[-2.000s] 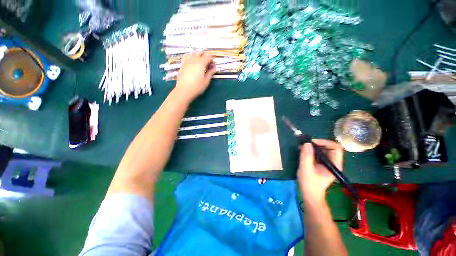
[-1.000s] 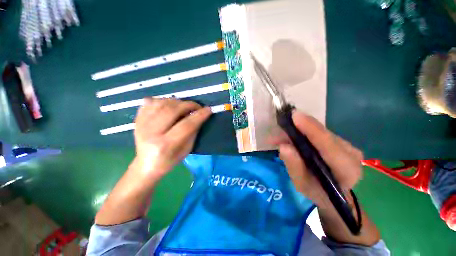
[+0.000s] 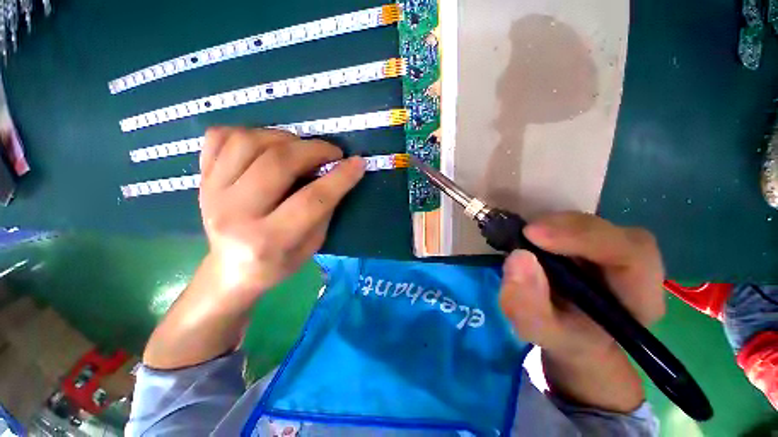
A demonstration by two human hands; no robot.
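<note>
Four white LED strips lie side by side, orange ends against a green circuit board panel [image 3: 421, 94] on the left edge of a pale work board [image 3: 546, 128]. My left hand [image 3: 264, 196] holds the lowest LED strip [image 3: 162, 185] between thumb and finger near its orange end. My right hand [image 3: 589, 282] grips the black soldering iron [image 3: 597, 307]. The iron's metal tip is at the joint between the lowest strip's orange end and the panel. Solder wire cannot be made out.
Loose green boards [image 3: 751, 34] show at the top right. A round object is cut off at the right edge. A dark object with a pinkish item [image 3: 12, 145] is at the left edge. A person's red sleeve [image 3: 761, 363] shows at the lower right.
The view has come closer. The iron's tip has moved down from over the board's upper part to the lowest strip's joint. My left hand still holds that strip. Earlier, it was at the strip stack.
</note>
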